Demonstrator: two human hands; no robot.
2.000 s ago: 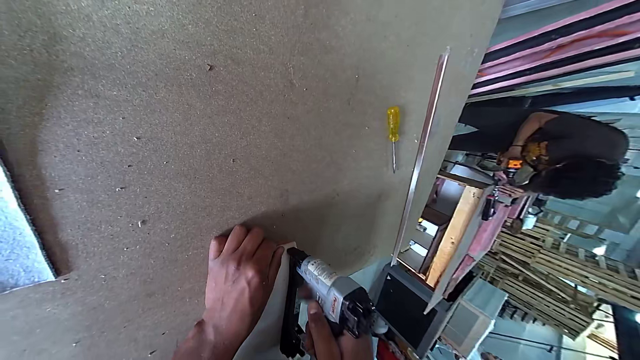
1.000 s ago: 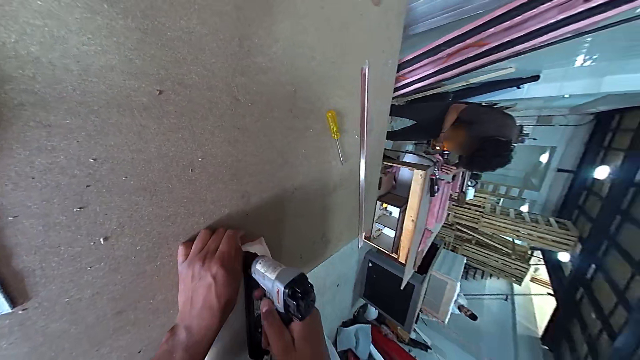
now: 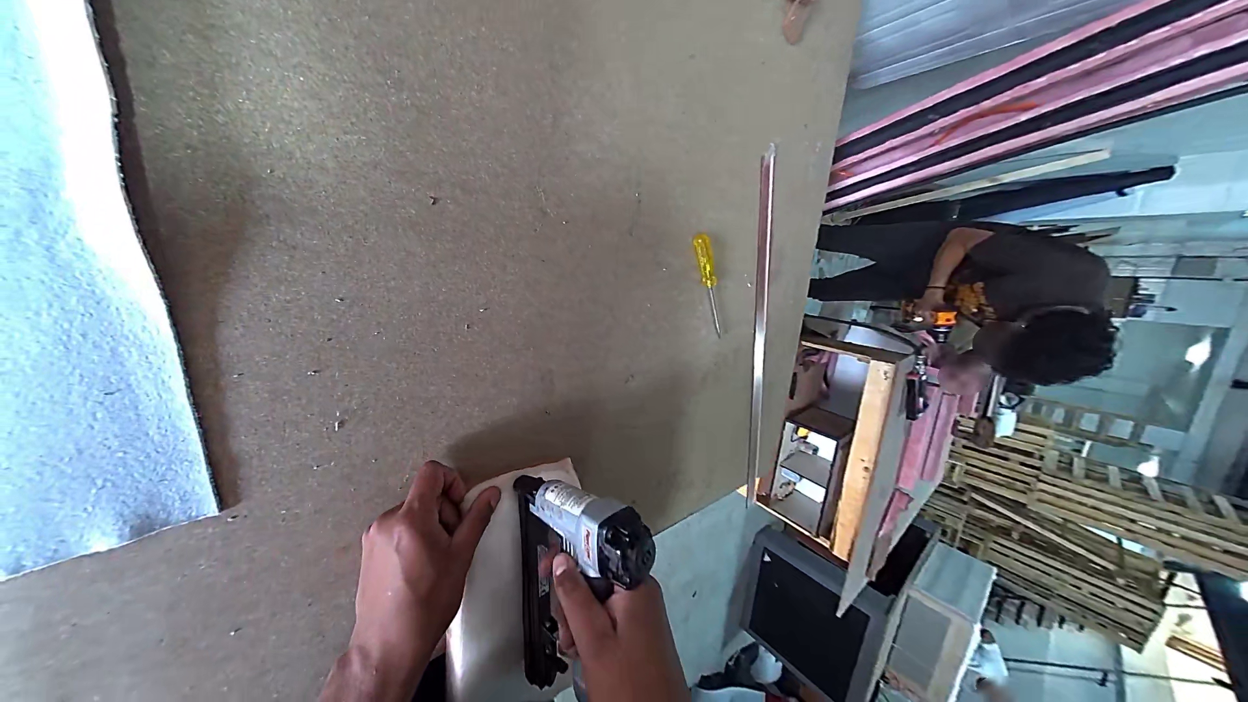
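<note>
My right hand (image 3: pixel 619 624) grips a grey and black pneumatic stapler (image 3: pixel 585 531), its nose resting at the top end of a cream-covered piece (image 3: pixel 487 595). The fingers and thumb of my left hand (image 3: pixel 414 551) pinch the left edge of that covering near its upper corner. Both hands are low in the view, at the edge of a brown board surface (image 3: pixel 390 322). A screwdriver with a yellow handle (image 3: pixel 705 261) lies on the board, up and to the right of my hands. Beside it lies a long thin metal strip (image 3: pixel 760 322). The stapler partly hides the covered piece.
Light fabric or batting (image 3: pixel 97 341) lies at the left. Beyond the board's right edge are a wooden frame (image 3: pixel 863 458), a dark-screened monitor (image 3: pixel 809 609), and pallets (image 3: pixel 1063 507). A person (image 3: pixel 1033 263) bends there over an orange power tool (image 3: pixel 941 320).
My left hand's fingers have curled into a pinch on the cream covering, which shows more fully now. The stapler stays in my right hand. The view has shifted.
</note>
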